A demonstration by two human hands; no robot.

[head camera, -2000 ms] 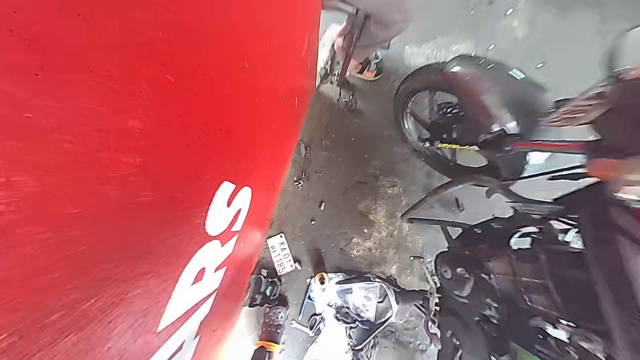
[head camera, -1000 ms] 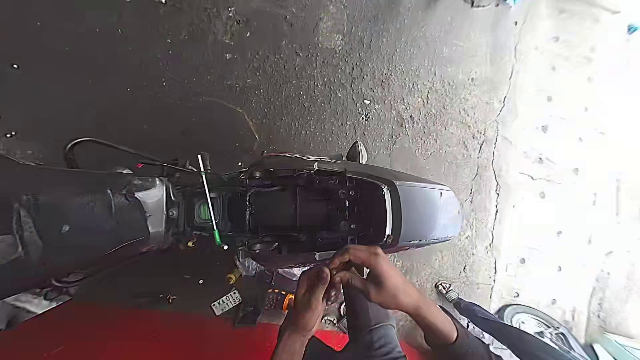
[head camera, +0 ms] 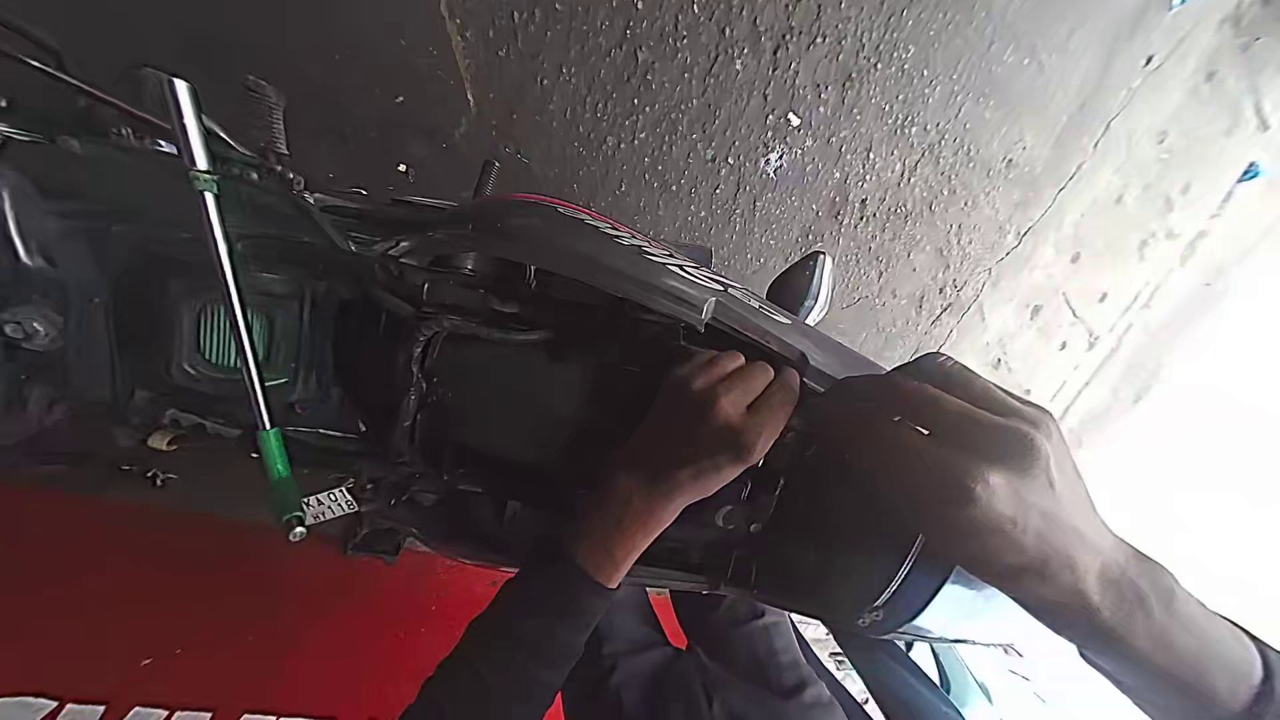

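Observation:
A motorcycle's rear section lies under my hands, its frame and dark inner bay [head camera: 510,400] uncovered. My left hand [head camera: 725,420] is curled against the inner edge of the dark side panel [head camera: 650,265], which bears writing; its fingertips, and anything in them, are hidden. Over the tail end, beside that panel's rear tip, lies my right hand [head camera: 960,460], knuckles up, its fingers bent down in shadow and partly hidden. Further left, a long metal socket handle with a green grip [head camera: 277,465] rests across the motorcycle, near a green-finned part [head camera: 232,335].
A turn signal [head camera: 805,287] sticks out past the side panel. A licence plate [head camera: 330,505] lies near the green grip. The red surface [head camera: 200,590] runs along the lower left. Rough concrete floor [head camera: 650,120] extends beyond the motorcycle.
My hands were together beside the motorcycle's tail; now they are apart, the left at the side panel's inner edge and the right over the tail. The view has moved closer.

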